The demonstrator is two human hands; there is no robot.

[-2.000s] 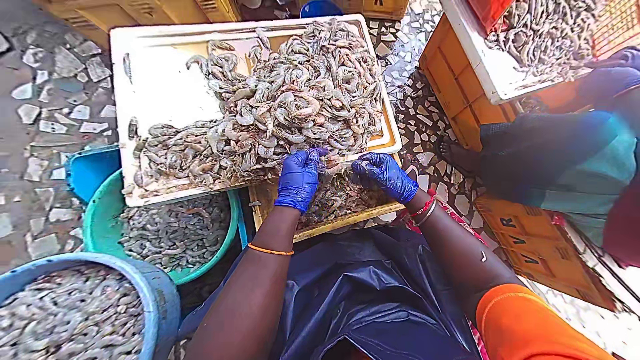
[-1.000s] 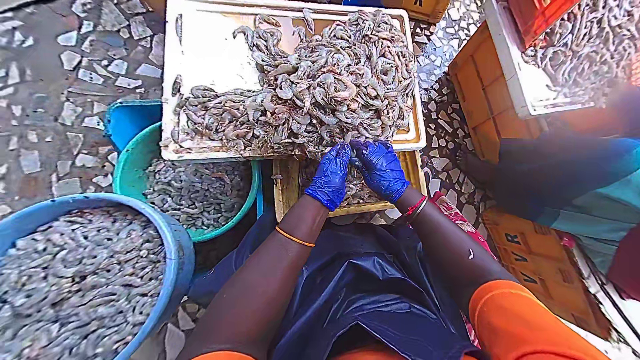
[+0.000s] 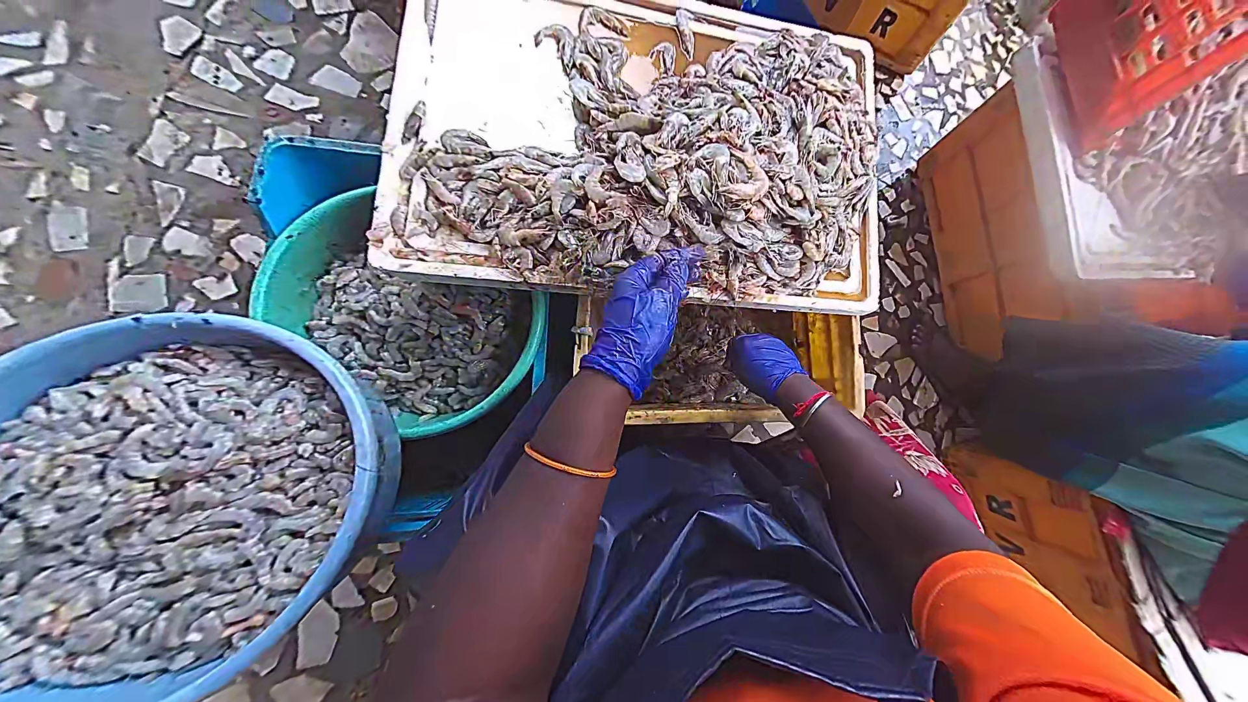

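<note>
A pile of whole shrimp (image 3: 721,166) covers much of a white tray (image 3: 487,58). My left hand (image 3: 639,317), in a blue glove, rests at the tray's front edge with its fingertips among the shrimp; whether it grips one is hidden. My right hand (image 3: 765,364), gloved too, is lower, over the yellow crate (image 3: 829,351) beneath the tray, its fingers bent down and partly hidden. Shrimp waste or shrimp (image 3: 702,356) lies in that crate. Left of it, a green basin (image 3: 292,263) holds shrimp without visible heads, and a larger blue tub (image 3: 375,439) is full of similar ones.
At the right, a person's draped clothing (image 3: 1160,439) is beside orange crates (image 3: 985,214) and another white tray (image 3: 1068,195) of shrimp, with a red basket (image 3: 1150,58) over it. A blue container (image 3: 312,171) stands behind the green basin. The floor (image 3: 88,195) is stone mosaic.
My hands were together at the tray's front edge a second ago and are now apart. The right one has moved down over the yellow crate, while the left remains by the edge.
</note>
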